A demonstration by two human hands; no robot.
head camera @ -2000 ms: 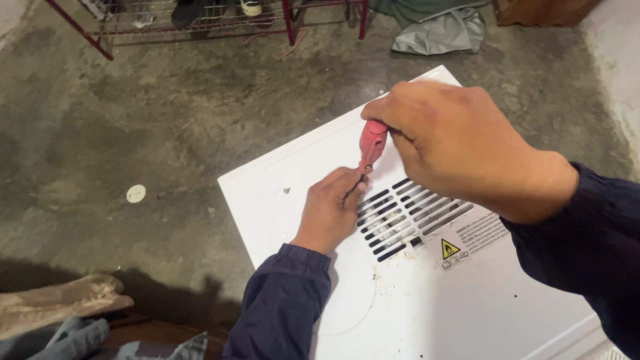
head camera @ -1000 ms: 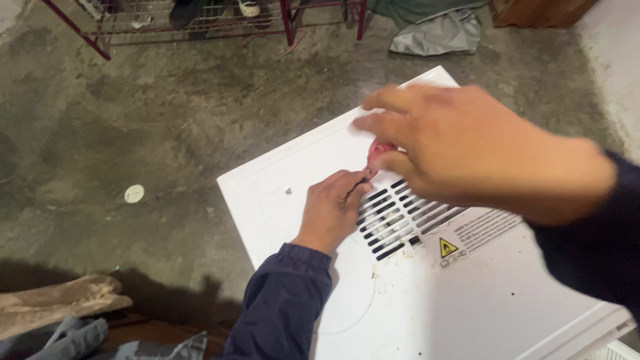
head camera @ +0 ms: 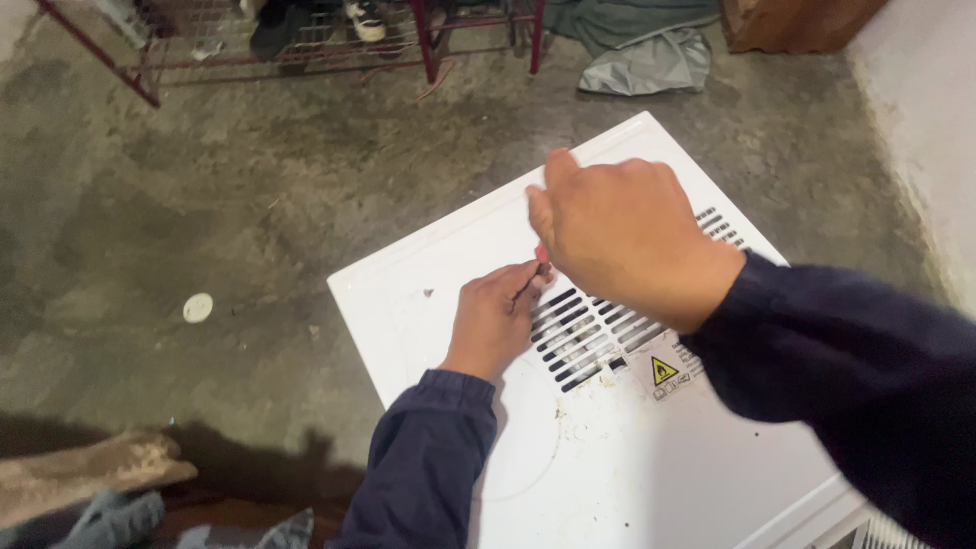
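A white metal appliance panel (head camera: 579,450) with slotted vents (head camera: 579,335) and a flame warning label (head camera: 663,371) lies below my hands. My right hand (head camera: 625,229) is closed over a red-handled tool (head camera: 540,252), likely a screwdriver; only a bit of its red handle shows beneath the fingers. My left hand (head camera: 496,316) rests on the panel beside the vents, its fingertips pinching around the lower end of the tool. The tool's tip and what it touches are hidden by the fingers.
A dark red metal rack (head camera: 427,46) with shoes (head camera: 366,21) stands beyond the panel. Grey-green cloth (head camera: 648,65) and a brown wooden piece (head camera: 801,23) lie at the upper right. A pale disc (head camera: 197,307) is on the concrete floor, with fabric (head camera: 114,515) at the lower left.
My right hand's fingers, spread and blurred over the red handle a second ago, are now closed around it. My left hand has stayed at the tool's lower end.
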